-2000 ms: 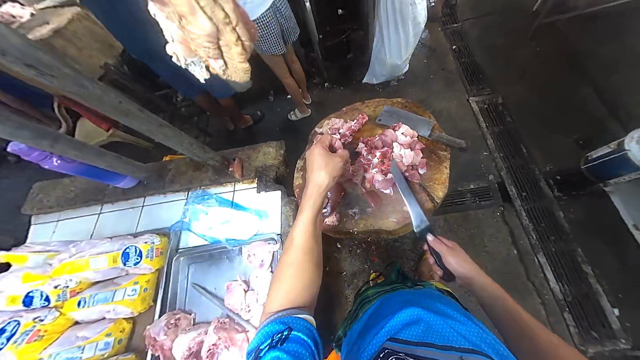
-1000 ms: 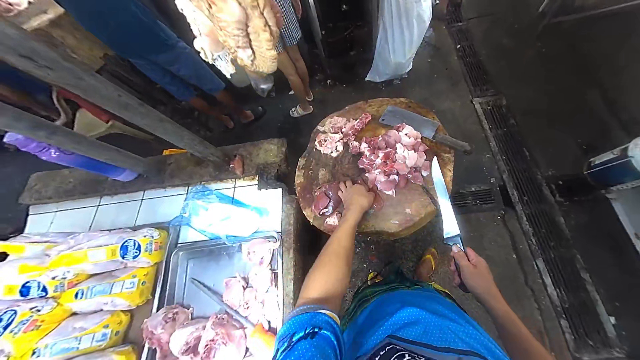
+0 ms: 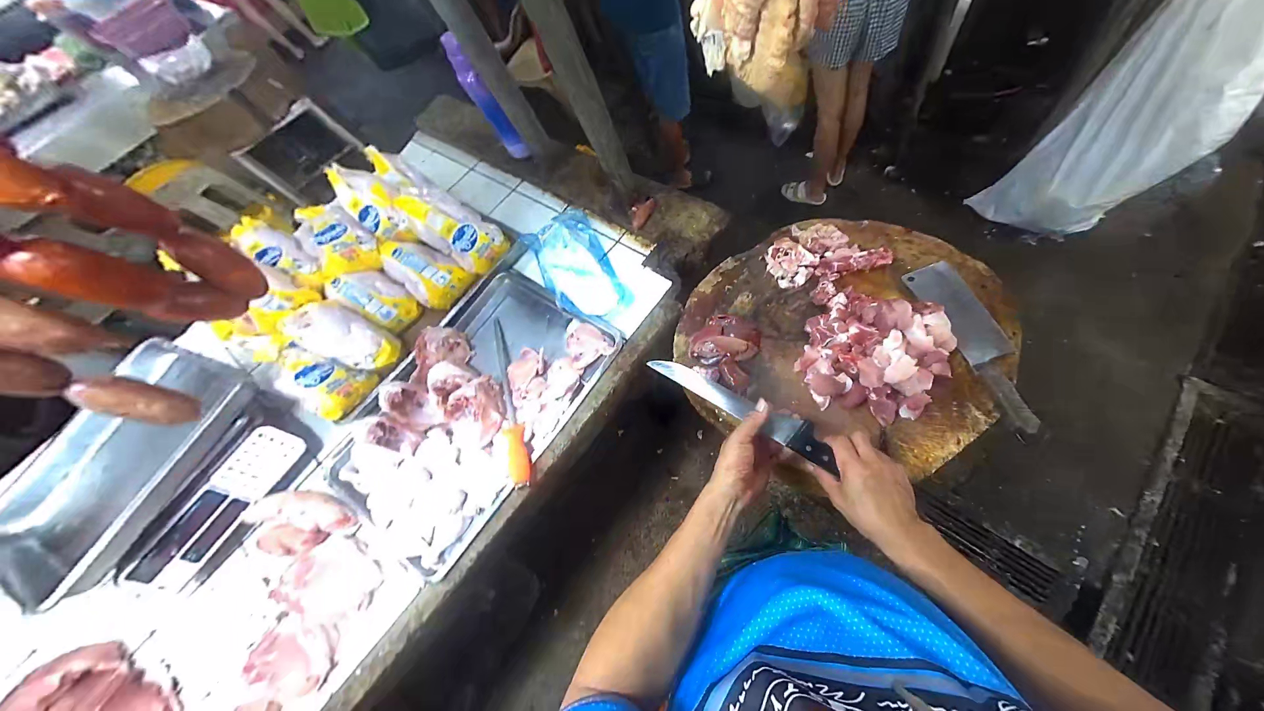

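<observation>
My right hand point(image 3: 869, 486) grips the black handle of a kitchen knife point(image 3: 726, 397), its blade pointing left over the near edge of a round wooden chopping block point(image 3: 973, 434). Fingers of my left hand point(image 3: 743, 456) touch the blade near the handle; whether they pinch it is unclear. On the block lie a large pile of cut raw meat point(image 3: 874, 351), a smaller pile of bony pieces point(image 3: 818, 255) at the back, and dark red pieces point(image 3: 726, 346) at the left. A cleaver point(image 3: 960, 311) rests flat at the block's right, its handle past the rim.
Left of the block, a tiled counter point(image 3: 513, 212) bears a metal tray point(image 3: 474, 321) of raw chicken with an orange-handled knife point(image 3: 517, 454), yellow-wrapped chickens point(image 3: 380, 296) and a scale point(image 3: 212, 504). Sausages point(image 3: 118, 247) hang at the left. Two people stand beyond, near a hanging plastic bag point(image 3: 1136, 128).
The view has swung left. My left hand has left the meat on the block and come to the knife blade. The knife, earlier pointing away at the block's right, now points left across its near edge.
</observation>
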